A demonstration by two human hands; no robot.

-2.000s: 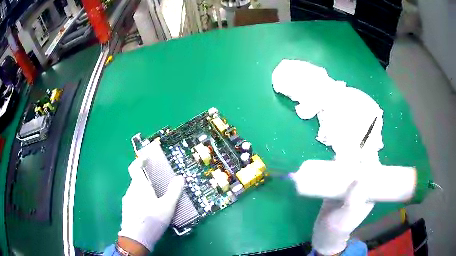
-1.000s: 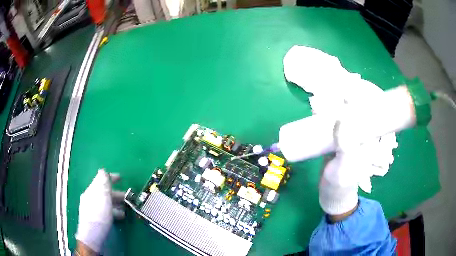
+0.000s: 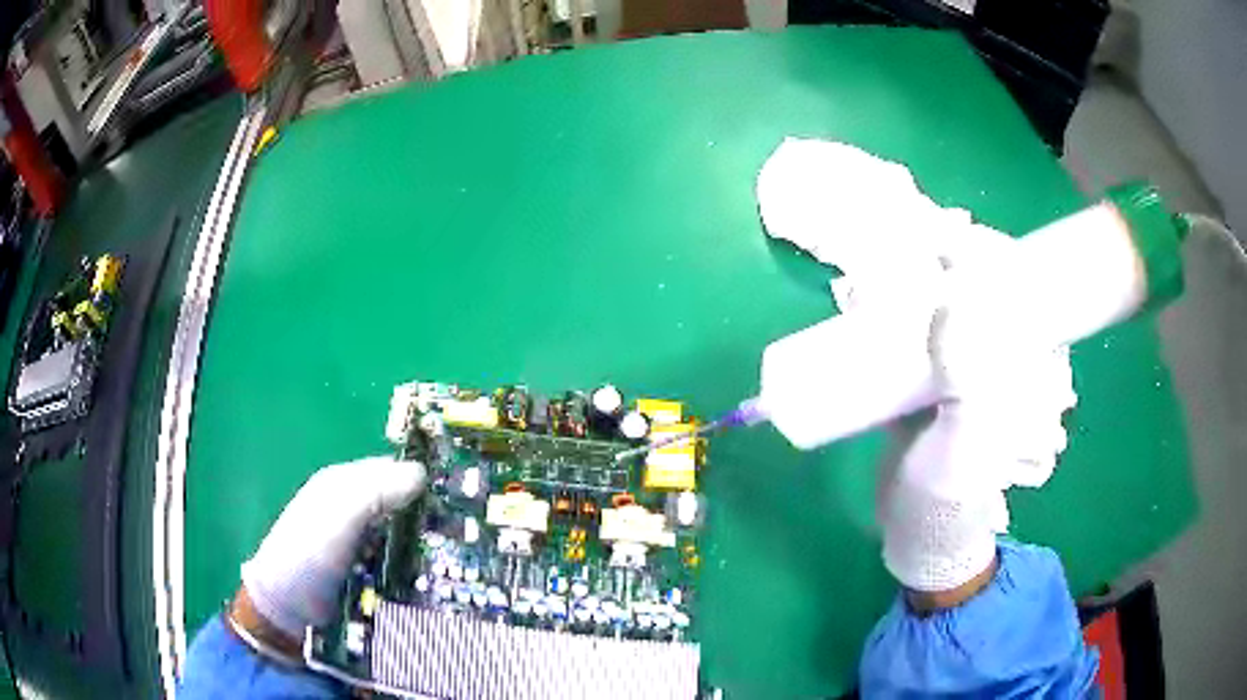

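The power board (image 3: 547, 527) lies on the green bench, its silver ribbed heat sink (image 3: 533, 656) toward me and its yellow film capacitors (image 3: 669, 462) at the far right corner. My left hand (image 3: 335, 527), in a white glove, is at the board's left edge with the fingertips on or against it. My right hand (image 3: 944, 451), also gloved, is closed around the fat white dispensing syringe (image 3: 848, 376). The syringe's thin needle (image 3: 684, 435) points left, its tip over the upright daughterboard near the yellow capacitors. Contact at the tip cannot be told.
A crumpled white cloth (image 3: 841, 205) lies behind and beside the syringe. A metal rail (image 3: 192, 342) runs along the bench's left side. Beyond it, another board (image 3: 62, 342) sits on a black carrier tray (image 3: 116, 547). A red pad (image 3: 1124, 650) shows at the lower right.
The board has turned so its heat sink faces me. My left hand left the heat sink, then came to the board's left edge. My right hand has brought the needle from beside the board to over it.
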